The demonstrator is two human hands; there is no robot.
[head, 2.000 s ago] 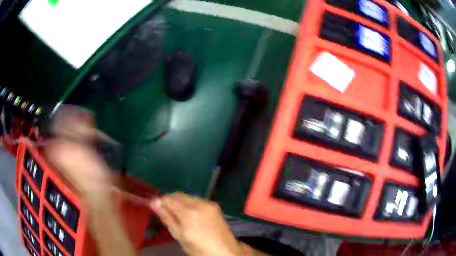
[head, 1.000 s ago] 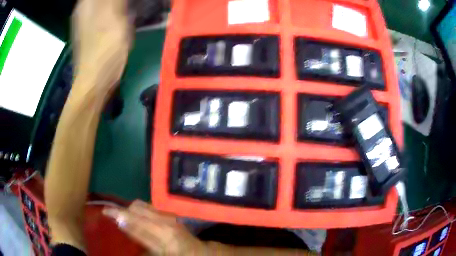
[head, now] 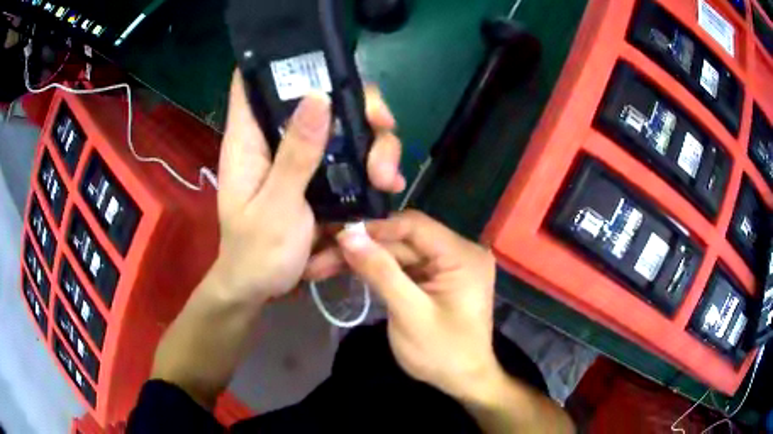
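A black handset point(head: 309, 106) is held face-down at the upper middle, its open back with a white label facing me. My left hand point(head: 271, 191) is closed around it, thumb on the battery bay. My right hand point(head: 424, 288) pinches the small white plug point(head: 355, 229) of a white cable point(head: 339, 322) at the handset's lower end. The fingers hide part of the plug, so I cannot tell if it is fully seated. An orange-red tray point(head: 519, 212) at the right holds face-down handsets.
A black barcode scanner point(head: 483, 97) lies on the green mat point(head: 415, 76) left of the tray. Stacked orange-red trays point(head: 148, 254) with handsets stand at the left. A white cable runs above them. A handset lies across the tray's right edge, partly cut off.
My left hand has come back from the upper left and now holds a handset. My right hand has moved right and up to its lower end. The view has turned left.
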